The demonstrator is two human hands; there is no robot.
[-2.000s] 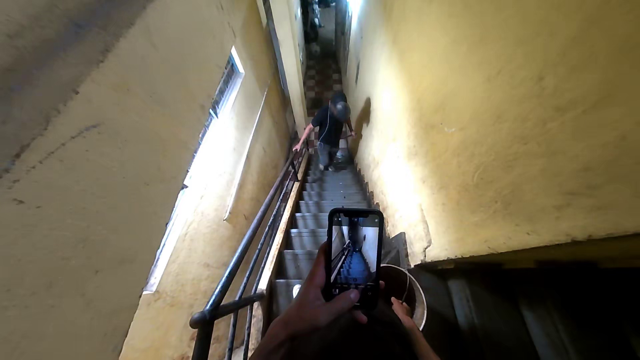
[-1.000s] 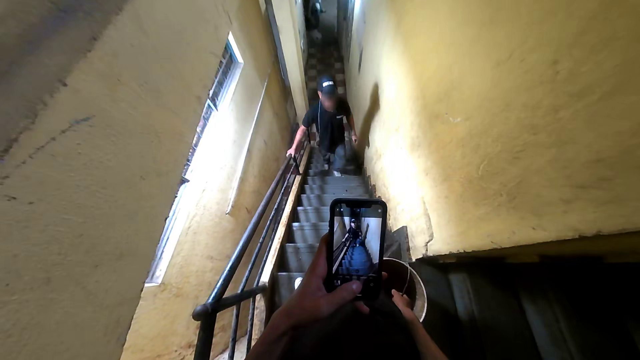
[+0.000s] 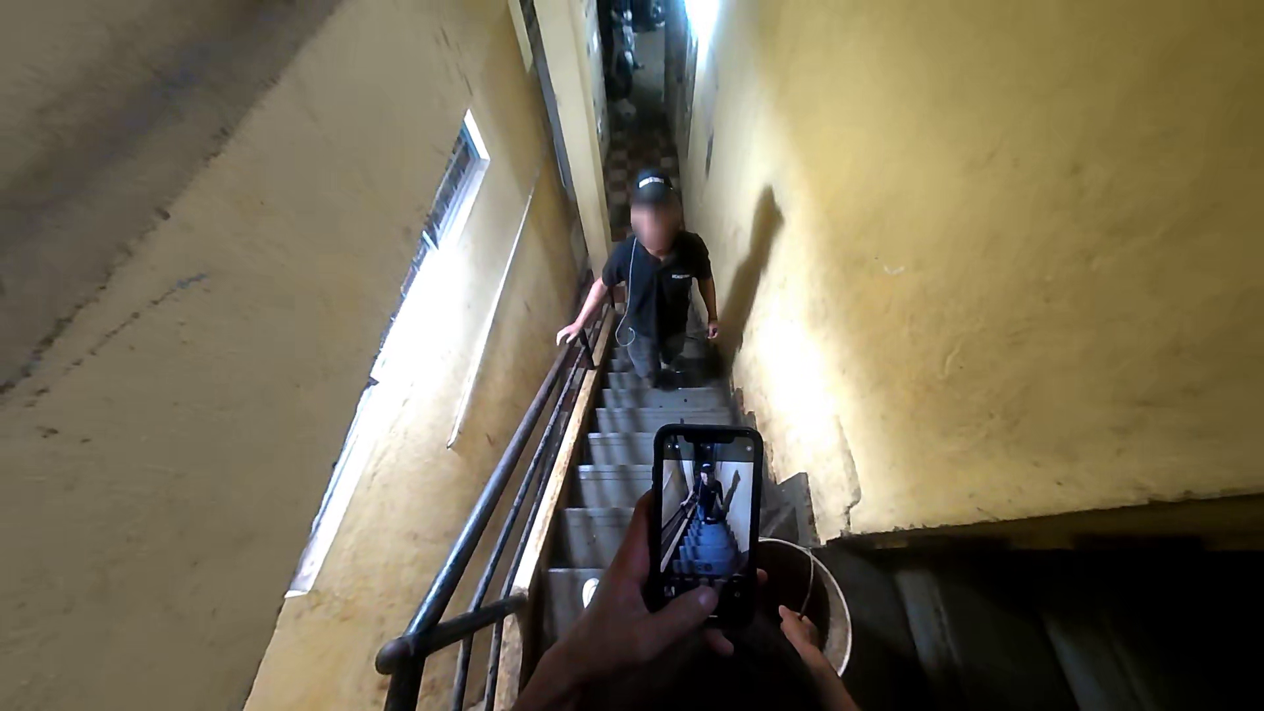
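My left hand (image 3: 642, 612) grips a smartphone (image 3: 706, 523) in a dark case, held upright over the stairs, its thumb on the lower part of the screen. The screen shows a live view of the staircase with a person on it. My right hand (image 3: 805, 632) is lower and to the right, beside a round bucket (image 3: 839, 612) with a pale rim and a thin handle. Its fingers are near the handle; whether they hold it is unclear. Farther down the stairs (image 3: 662, 420) a person (image 3: 660, 286) in a dark cap and dark shirt faces up, one hand on the rail.
A metal handrail (image 3: 484, 504) runs down the left side of the narrow stairs. Yellow walls (image 3: 987, 247) stand on both sides, with a barred window (image 3: 434, 217) at left. Checkered floor (image 3: 637, 153) lies at the bottom. Darker steps (image 3: 928, 612) are at lower right.
The person on the stairs has come up closer and raised their head, with a hand still on the rail. My left hand still holds the phone above the stairs.
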